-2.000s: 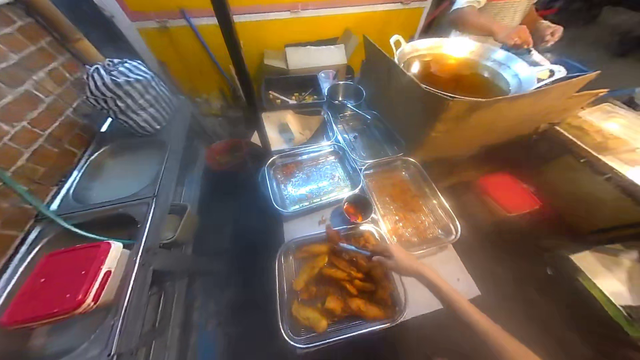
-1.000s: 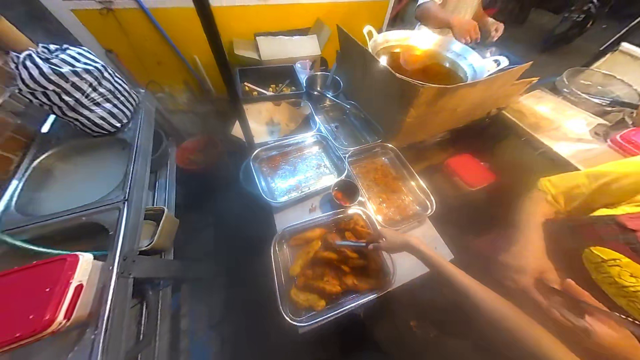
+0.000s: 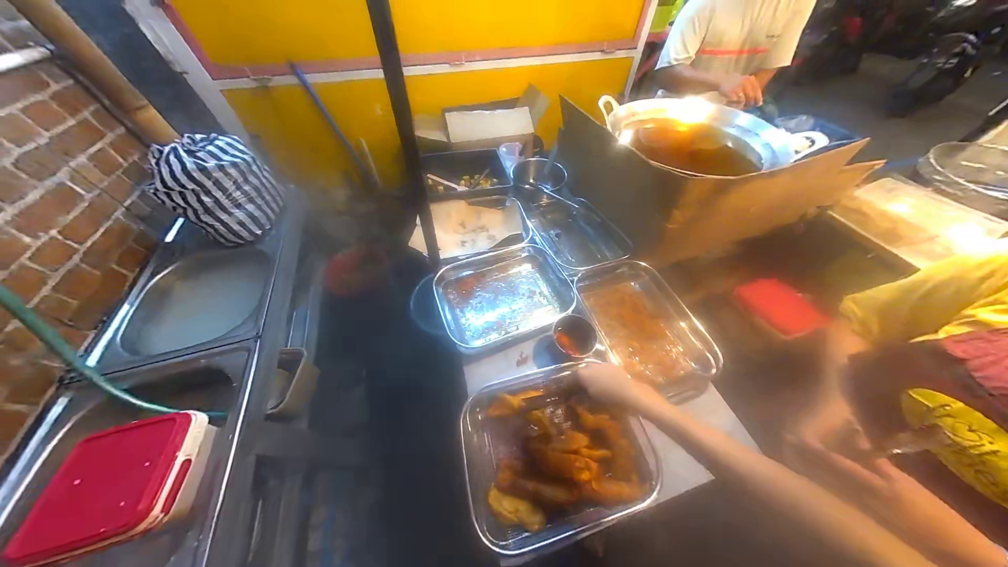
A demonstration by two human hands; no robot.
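Observation:
My right hand (image 3: 605, 386), slightly blurred, reaches over the far rim of a rectangular glass tray (image 3: 470, 480). Browned fried food pieces (image 3: 559, 457) lie heaped in it, just below the hand. Whether the fingers hold a utensil cannot be made out. Beyond the hand stands a small cup of red-orange sauce (image 3: 575, 336). A shiny metal-looking tray (image 3: 504, 295) lies behind to the left, and a clear tray with orange-brown residue (image 3: 642, 331) to the right. My left hand is not in view.
At right, another person's hands (image 3: 843, 441) meet near a yellow sleeve. A large wok of oil (image 3: 693, 146) stands behind a cardboard shield (image 3: 756, 205); a person works beyond it. A red-lidded box (image 3: 102, 480) rests over the left sink (image 3: 197, 303). A dark upright pole (image 3: 402, 118) rises behind the trays.
The metal utensil seen at my right hand earlier can no longer be made out. The hand is now at the tray's far rim. The other person at right was not in view two seconds ago.

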